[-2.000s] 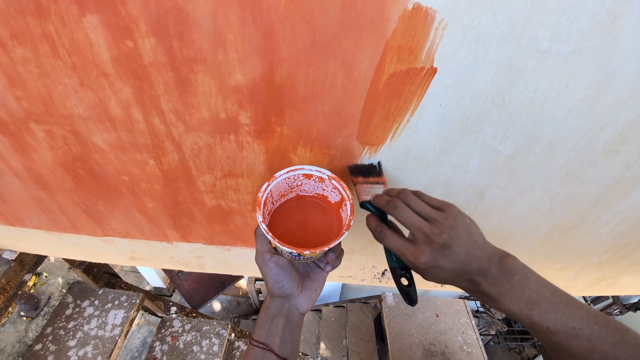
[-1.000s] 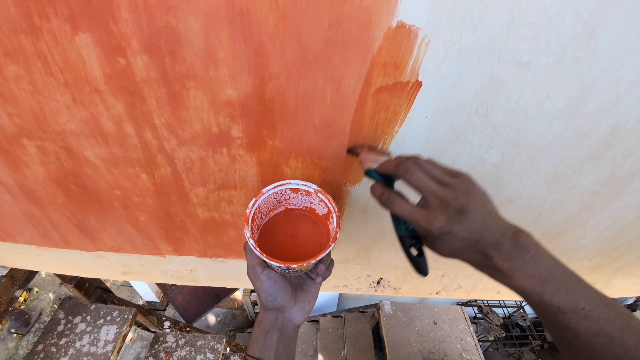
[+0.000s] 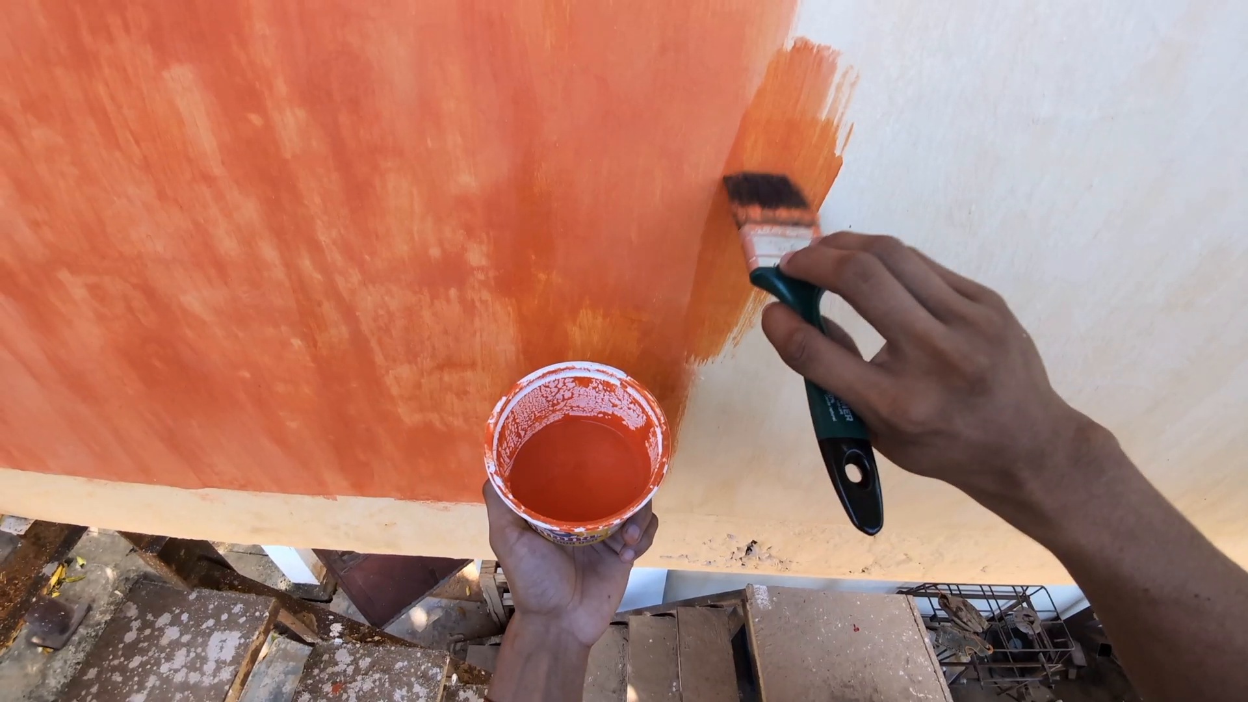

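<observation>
My right hand (image 3: pixel 936 361) grips a flat paintbrush (image 3: pixel 829 390) with a dark green and black handle. Its dark bristles, orange near the metal band, are over the fresh orange paint (image 3: pixel 780 117) at the edge of the painted part of the wall. Below and to the left, my left hand (image 3: pixel 570 585) holds a round plastic tub (image 3: pixel 577 370) of orange paint from beneath, upright enough to show the paint inside. White and orange smears coat the tub's inner wall. The wall (image 3: pixel 1053 175) is orange on the left and whitish on the right.
A cream strip (image 3: pixel 244 502) runs along the wall's lower edge. Below it stand paint-spattered boards (image 3: pixel 166 634), a brown panel (image 3: pixel 843 643) and a black wire rack (image 3: pixel 1014 624). A dark wooden beam (image 3: pixel 39 565) lies at the lower left.
The brush has moved up from beside the tub to the upper part of the fresh strokes. Orange paint now reaches lower along the edge than two seconds ago. My left hand still holds the tub.
</observation>
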